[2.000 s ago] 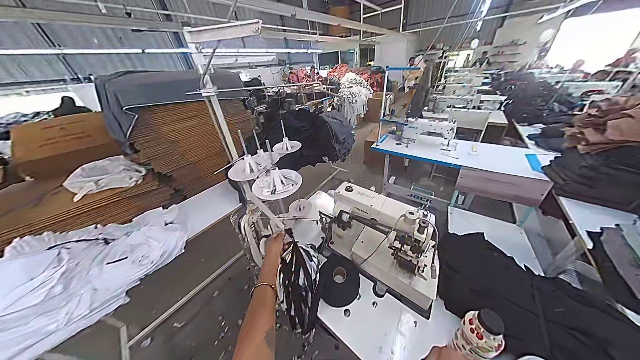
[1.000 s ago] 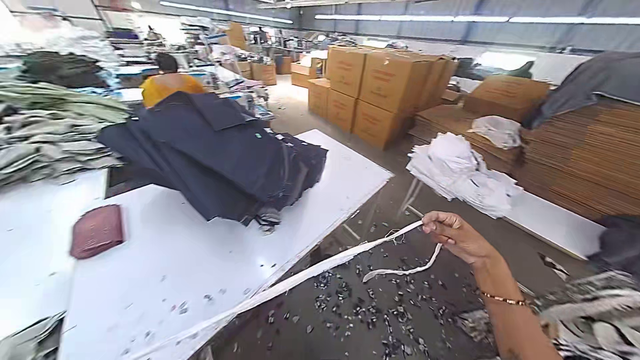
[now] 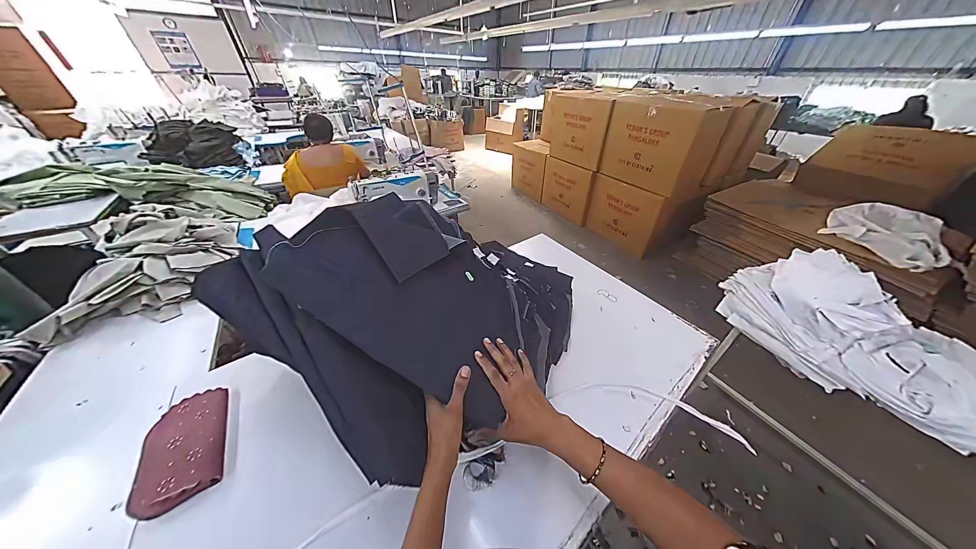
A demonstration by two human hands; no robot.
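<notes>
A pile of dark navy cut fabric pieces [image 3: 396, 305] lies across the white worktable [image 3: 633, 320]. My left hand [image 3: 444, 419] is at the pile's near edge, thumb up on the top layer, its fingers hidden under the cloth. My right hand [image 3: 518, 393] rests on top of the cloth, fingers spread, just to the right. A white fabric strip [image 3: 705, 418] runs from near my right wrist over the table's right edge. Beneath the hands a small bundle of white and dark scraps [image 3: 480, 461] shows.
A maroon patterned pouch [image 3: 179, 454] lies at left. Green fabric [image 3: 137, 191] and grey pieces [image 3: 152, 263] are piled behind it. Cartons [image 3: 640, 152] and white cloth [image 3: 846, 335] stand to the right. A person in yellow [image 3: 324, 156] sits beyond a sewing machine [image 3: 396, 187].
The view has swung from the sewing machine to the worktable. My right hand, which held the white strip up a second ago, is now on the navy pile; my left hand has come into view there.
</notes>
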